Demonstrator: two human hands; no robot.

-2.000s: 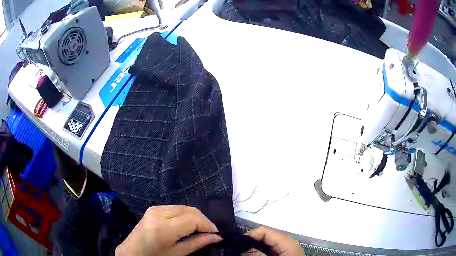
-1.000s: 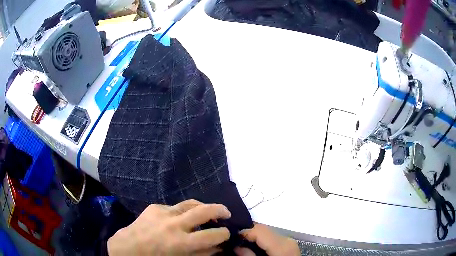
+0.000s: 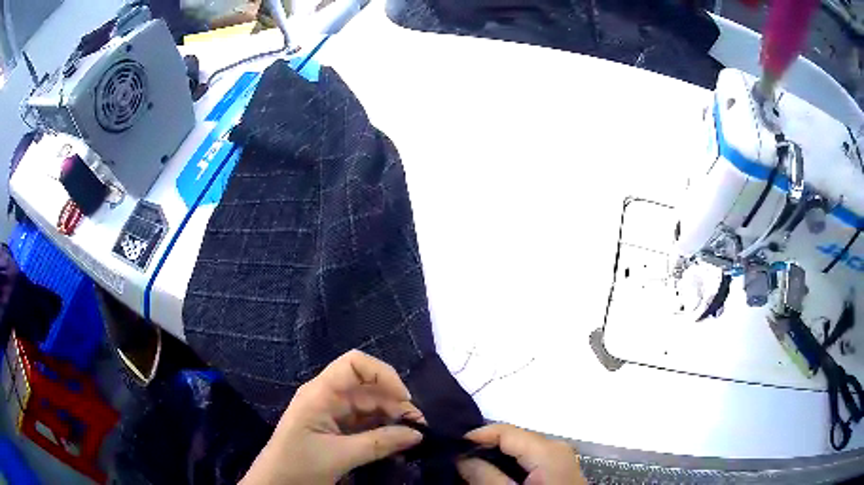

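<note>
A dark checked garment panel with thin pale lines lies on the white table, left of centre. Its plain dark lining piece runs down to the front edge, bunched between my hands. My left hand pinches the dark cloth between thumb and fingers, with its other fingers curled above. My right hand grips the cloth beside it, cut off by the bottom edge of the picture. A few loose thread ends lie on the table by the hands. The cloth under my fingers is partly hidden.
A white sewing machine head stands right, with black shears and yellow-green snips beside it. A grey box with a fan grille stands at the left. A dark garment pile lies behind. Blue and red crates are below left.
My left hand has shifted from lying over the cloth to pinching it, with its fingers raised. My right hand still grips the cloth. The view has shifted slightly.
</note>
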